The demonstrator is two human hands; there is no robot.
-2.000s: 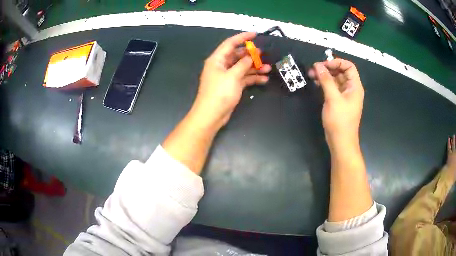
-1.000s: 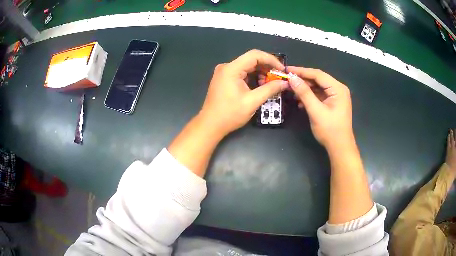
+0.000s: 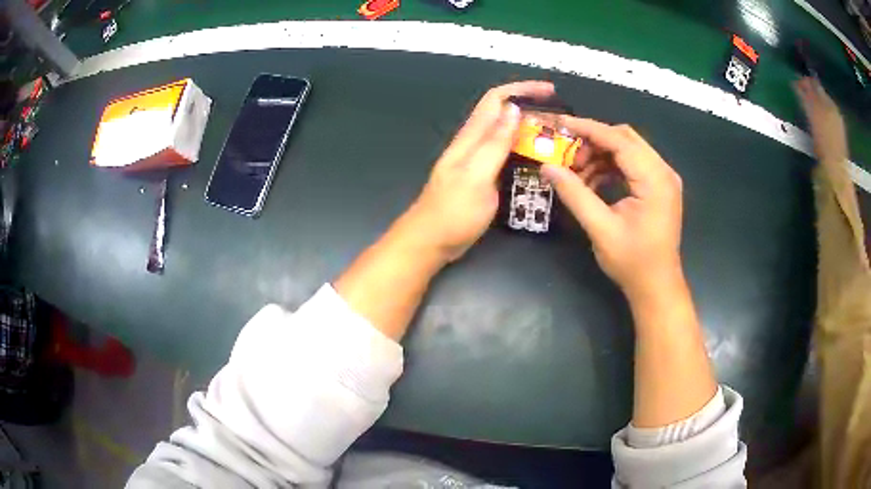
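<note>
An orange part with a pale spot is held between my two hands at the top end of a black housing. The housing's white-silver panel with dark holes shows below the orange part. My left hand is at the left side, its fingers along the housing and the orange part. My right hand grips the orange part's right end with thumb and fingers. The hands hide most of the black housing. The small white insert cannot be told apart.
A black smartphone lies left, beside a white and orange carton and a slim dark item. Past the white edge strip, a unit lies on the green belt. Another person's arm reaches in at the right.
The hands brought the orange part over to the housing, at its top end. The other person's arm has reached forward toward the belt. The units on the belt have shifted right.
</note>
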